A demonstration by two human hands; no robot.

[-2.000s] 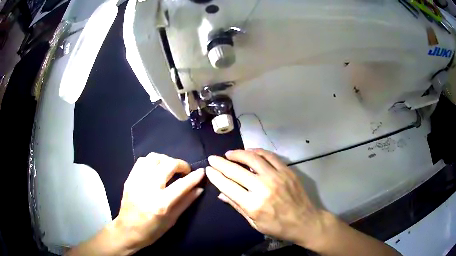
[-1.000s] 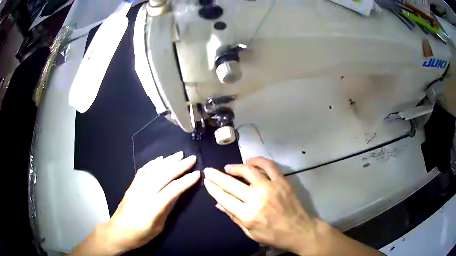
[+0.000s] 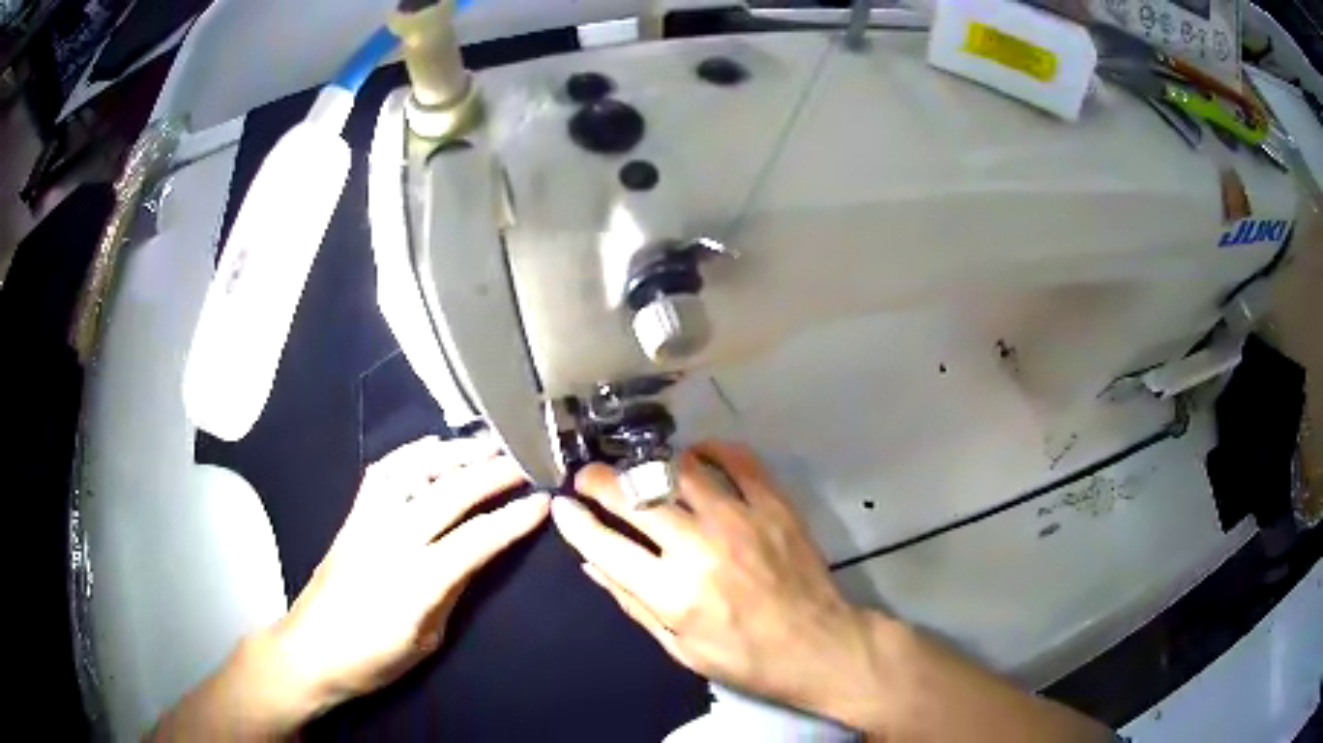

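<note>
A dark garment panel (image 3: pixel 508 653) lies flat on the white table and runs under the sewing machine's head. A dark patch pocket (image 3: pixel 392 399) with a pale outline lies on it, mostly covered by my left hand and the machine head. My left hand (image 3: pixel 406 544) lies flat on the cloth with fingertips just before the needle area. My right hand (image 3: pixel 711 566) presses the cloth beside it, its fingers under and around the lower pale knob (image 3: pixel 647 482). The thumbs nearly meet. The presser foot and needle are mostly hidden.
The white JUKI machine arm (image 3: pixel 900 276) spans the middle and right. A long white lamp (image 3: pixel 269 276) is left of the head. A white box with a yellow label (image 3: pixel 1011 54) and green-handled snips (image 3: pixel 1219 109) are at the upper right. A black scrap (image 3: pixel 1258 436) is far right.
The view has tilted up, showing more of the machine top and the box. Both hands have moved closer to the machine head with the cloth, and the right fingers now reach the lower knob.
</note>
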